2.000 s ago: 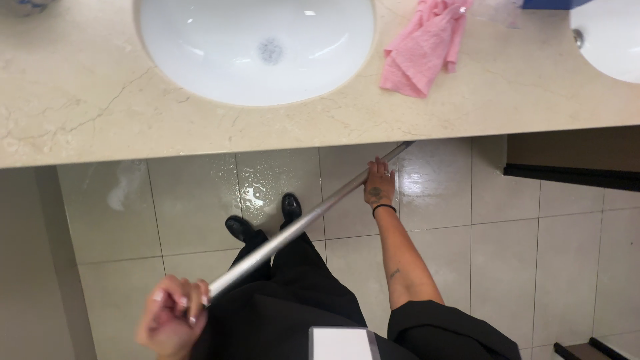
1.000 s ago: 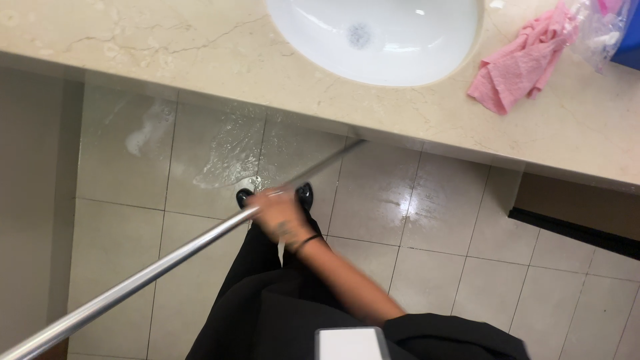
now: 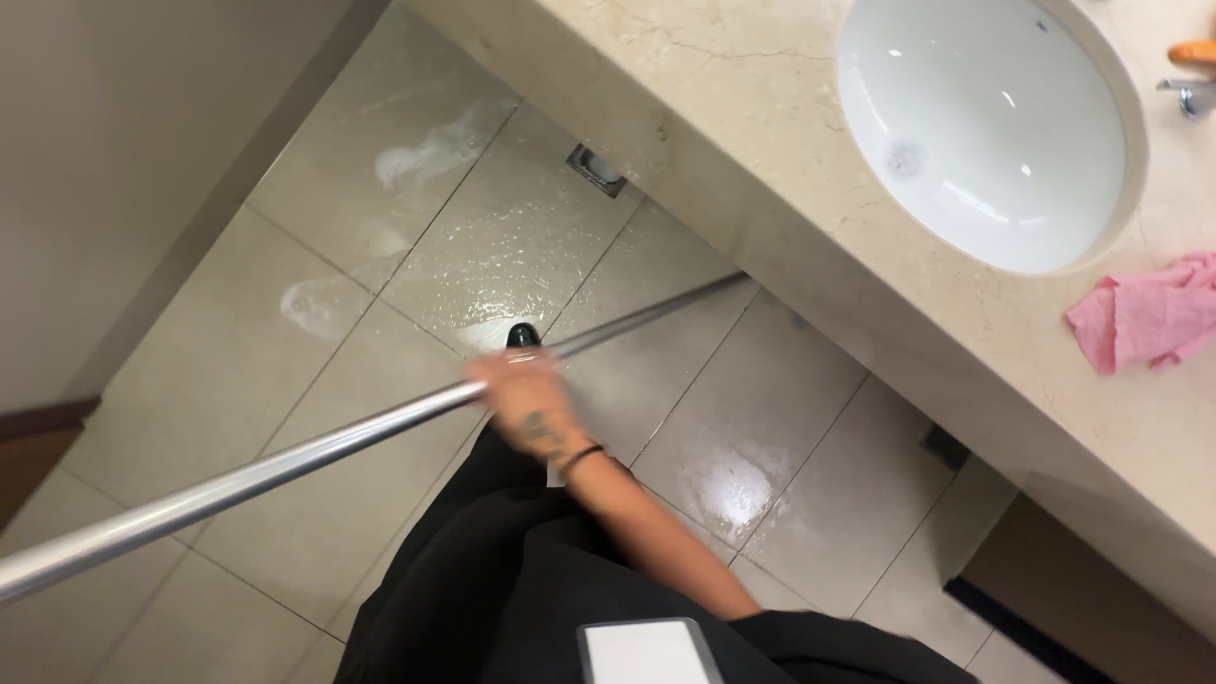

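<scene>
My right hand [image 3: 532, 399], with a dark band at its wrist, is closed around a long metal pole [image 3: 285, 475] near the middle of the view. The pole slants from the lower left edge up to the right, where its far end passes out of sight beneath the stone counter [image 3: 807, 233]. My left hand is out of view. Below the pole lies the tiled floor [image 3: 332, 399], wet and shiny, with patches of white suds [image 3: 427, 157] at the upper left. One black shoe [image 3: 522, 335] shows just behind my right hand.
A white oval sink [image 3: 988, 142] is set in the counter, with a pink cloth [image 3: 1145, 313] beside it and a metal faucet [image 3: 1192, 98] at the right edge. A square floor drain [image 3: 597, 169] lies by the counter's front edge. A wall [image 3: 142, 142] bounds the floor at left.
My left hand, on the pole's near end two seconds ago, has left the view. My right hand has moved left along with the pole. The view has turned and shifted left, bringing the floor drain into sight.
</scene>
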